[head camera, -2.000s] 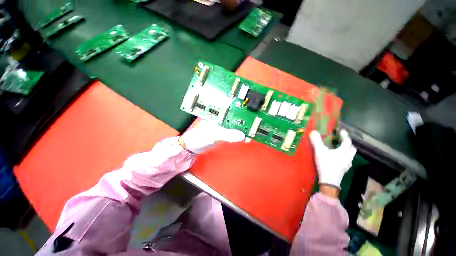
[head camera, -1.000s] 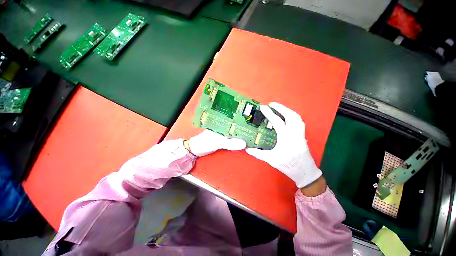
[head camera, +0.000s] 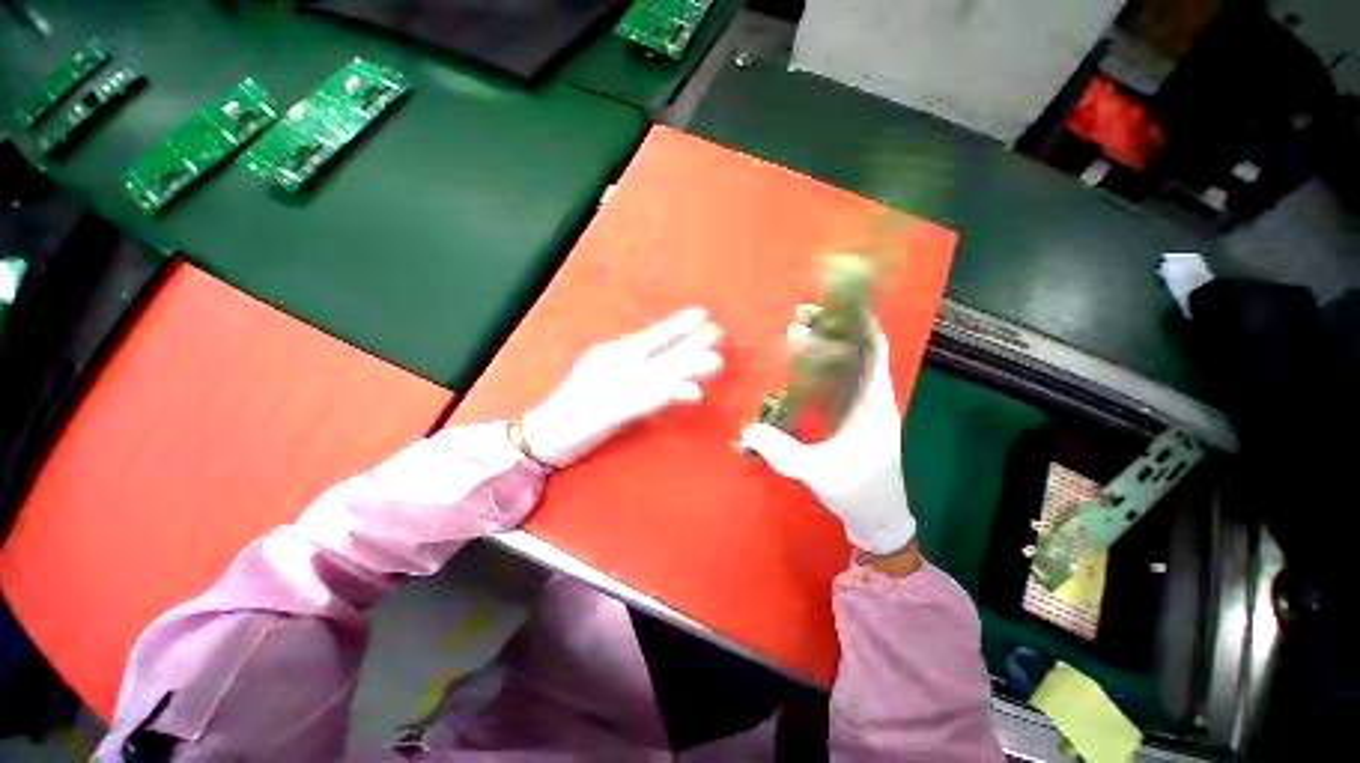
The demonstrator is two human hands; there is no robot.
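Observation:
My right hand (head camera: 858,447), in a white glove, grips a green circuit board (head camera: 832,350) above the red-orange mat (head camera: 671,522). The board is blurred and seen nearly edge-on, and its upper end points away from me. I cannot tell whether a template is held with it. My left hand (head camera: 619,391), also white-gloved, is over the mat to the left of the board, with fingers extended and nothing in it.
Green boards (head camera: 328,122) lie on the green bench at upper left. Another red-orange mat (head camera: 224,447) is at left. The recess at right holds a pale perforated strip (head camera: 1141,492) over a tan board; a yellow note (head camera: 1086,713) sits at its edge.
My left hand has let go of the board, which lay face-up between both hands. My right hand has turned it nearly edge-on. The whole view has shifted slightly.

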